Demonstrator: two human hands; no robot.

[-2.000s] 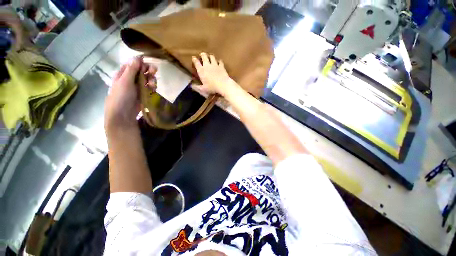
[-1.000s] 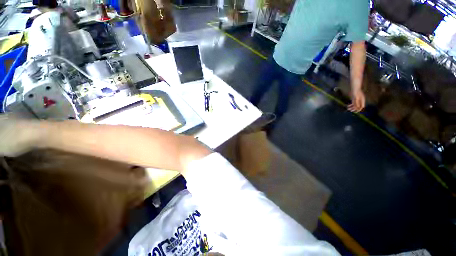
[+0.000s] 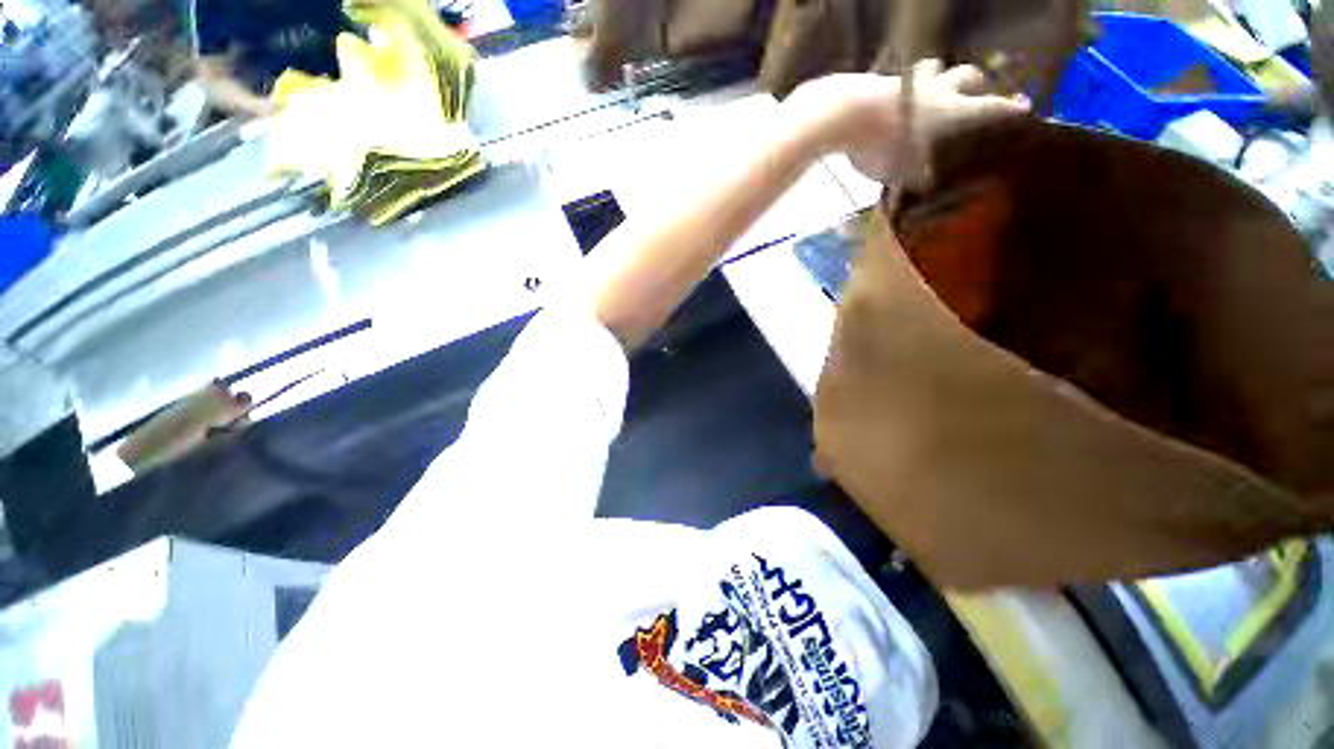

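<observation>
A large brown bag (image 3: 1024, 468) is held up at the right, its wide mouth open towards me and its dark inside showing. An orange-brown patch (image 3: 958, 271) shows inside. My left hand (image 3: 914, 125) is at the bag's upper left corner, holding the mouth edge by a narrow strap; some fingers reach out and are blurred. My right hand is not in view. The yellow-edged clamp frame (image 3: 1222, 629) shows partly below the bag, which covers the rest of it.
A brown pile (image 3: 819, 44) lies at the top, beside a blue bin (image 3: 1156, 73). Yellow pieces (image 3: 402, 117) lie on the shiny surface at upper left. A small brown piece with a cord (image 3: 183, 424) lies at left. Part of a person (image 3: 278, 37) shows at the top left.
The view has swung back left from the aisle. The bag, low at the left a second ago, now hangs at the right with its mouth open. The left arm has come into view; the right has gone out.
</observation>
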